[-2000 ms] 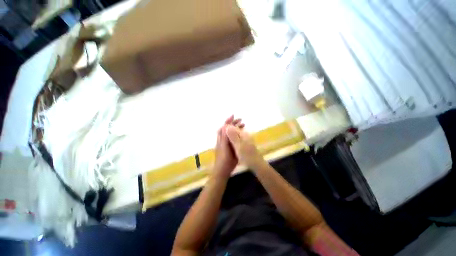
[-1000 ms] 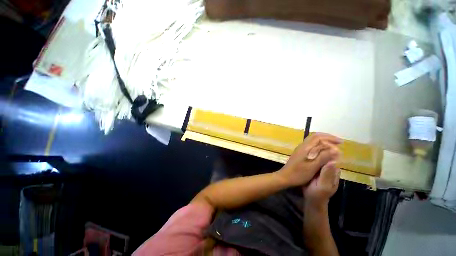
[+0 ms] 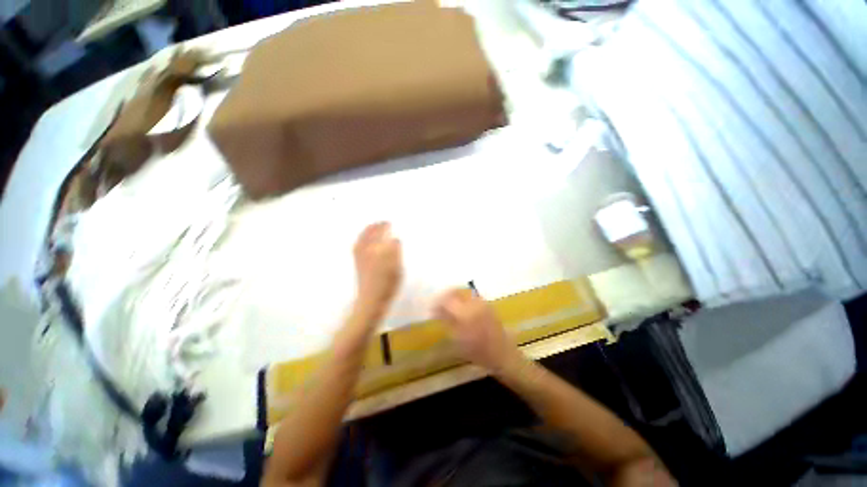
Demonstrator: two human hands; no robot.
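Note:
My left hand (image 3: 378,262) is over the white worktable surface (image 3: 456,209), its fingers curled and blurred. My right hand (image 3: 471,326) is over the yellow edge guide (image 3: 551,309) at the table's near edge, also blurred. The hands are apart. No object shows clearly in either hand, and the blur hides how the fingers are set. The pile of brown panels (image 3: 366,86) lies behind the work, its front side drooping.
The strip bundle (image 3: 181,257) lies at left with the black tie (image 3: 95,357) across it. The glue bottle (image 3: 623,224) lies at right, with small white pieces (image 3: 582,143) behind it. The stack of white sheets (image 3: 741,143) stands at far right.
My hands were clasped together and have now separated. The view has swung back towards the brown pile and the white stack.

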